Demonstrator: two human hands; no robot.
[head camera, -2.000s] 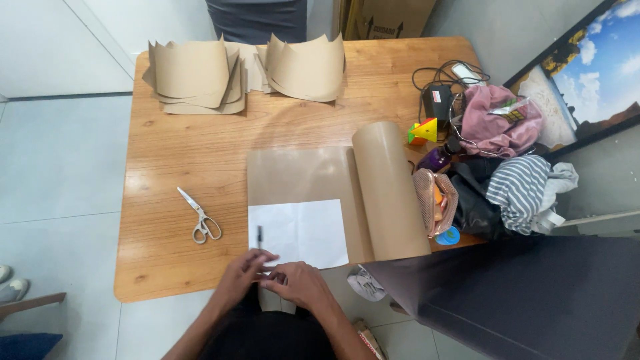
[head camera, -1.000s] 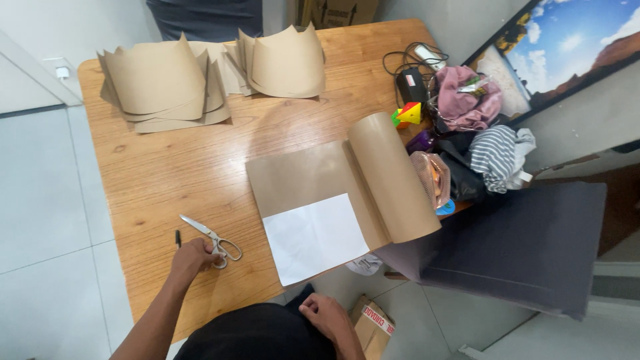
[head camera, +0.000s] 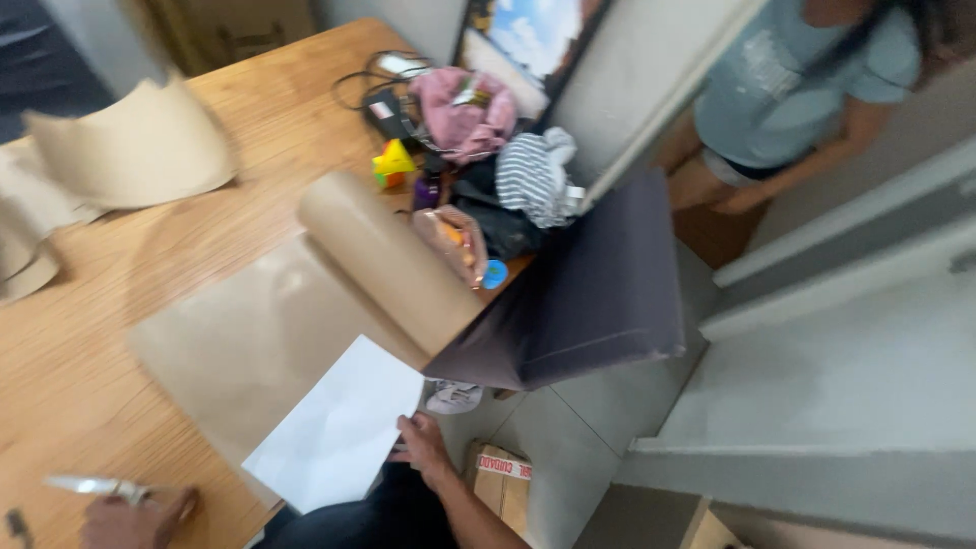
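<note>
At the lower left, my left hand (head camera: 137, 518) lies blurred on the scissors (head camera: 99, 485), over their handles; whether its fingers grip them cannot be told. A small dark object, perhaps a pen (head camera: 15, 524), lies left of it. My right hand (head camera: 422, 450) holds the right edge of the white paper sheet (head camera: 343, 427) between thumb and fingers. That sheet lies over the near part of the brown kraft paper (head camera: 236, 335), whose roll (head camera: 389, 259) rests at the right of the wooden table.
Cut brown paper pieces (head camera: 137, 152) lie at the far left. A pink cloth (head camera: 469, 114), a striped cloth (head camera: 534, 179), an open pouch (head camera: 454, 240) and a puzzle toy (head camera: 393, 164) crowd the table's right side. A dark chair (head camera: 610, 305) adjoins it. A person (head camera: 778, 99) is at the upper right.
My right hand has moved from near my lap to the white sheet and taken its edge. The left hand remains at the scissors. The view has swung right, bringing a person into sight.
</note>
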